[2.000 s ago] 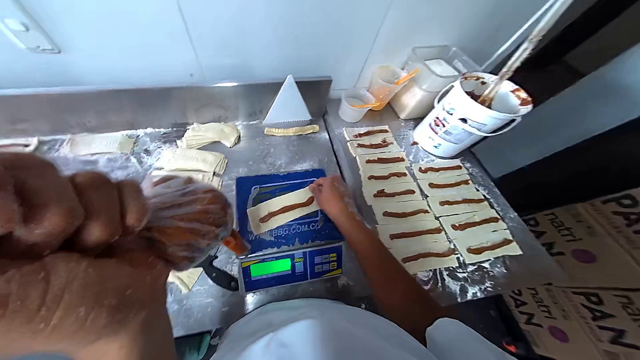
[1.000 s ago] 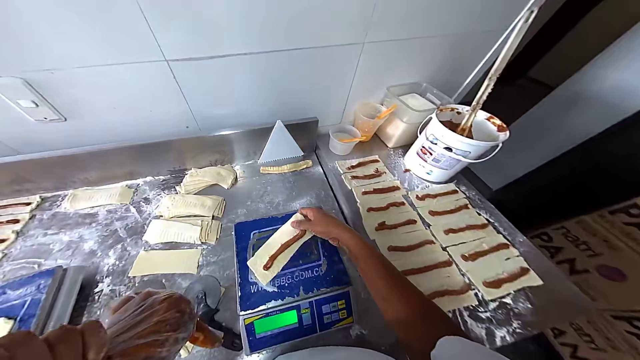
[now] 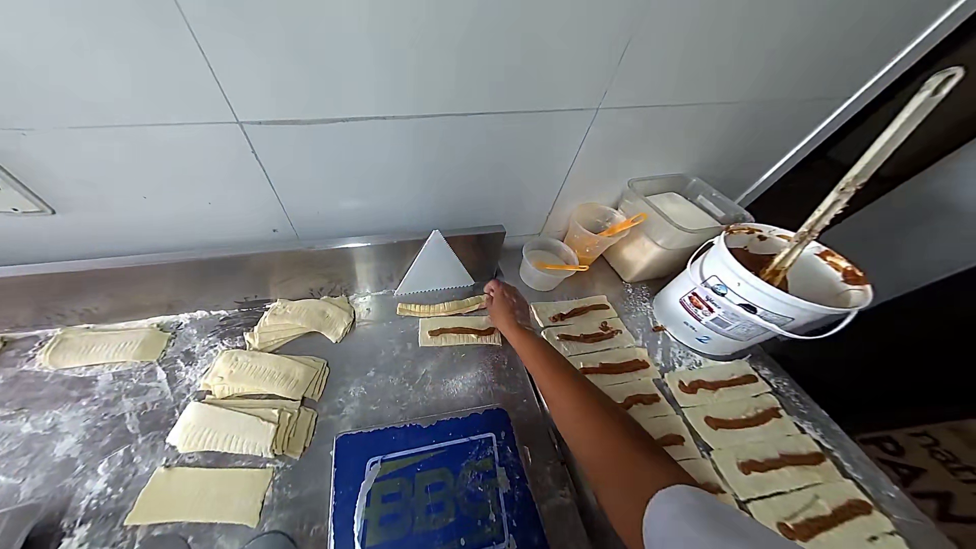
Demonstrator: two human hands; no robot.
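Observation:
My right hand (image 3: 506, 305) is at the right end of a dough rectangle with a brown filling strip (image 3: 461, 332), lying on the steel counter. Just behind that piece, and close to my fingertips, lies a narrow strip of dough (image 3: 438, 307). My left hand is out of view. The blue top of a bench scale (image 3: 438, 480) shows at the bottom centre, bare of dough. Rows of filled dough rectangles (image 3: 713, 385) lie to the right of my forearm. Stacks of plain dough rectangles (image 3: 263, 374) and a single plain sheet (image 3: 200, 496) are at the left.
A white toothed triangular scraper (image 3: 435, 263) leans at the steel backsplash. Back right stand plastic cups (image 3: 543, 271), a clear tub of white powder (image 3: 659, 236) and a white bucket (image 3: 709, 305) of brown filling with a long-handled spatula (image 3: 869, 168). Flour dusts the counter.
My right hand has moved from the scale to the back of the counter, and the filled dough piece has moved there too. My left hand and the filling bag have gone out of view.

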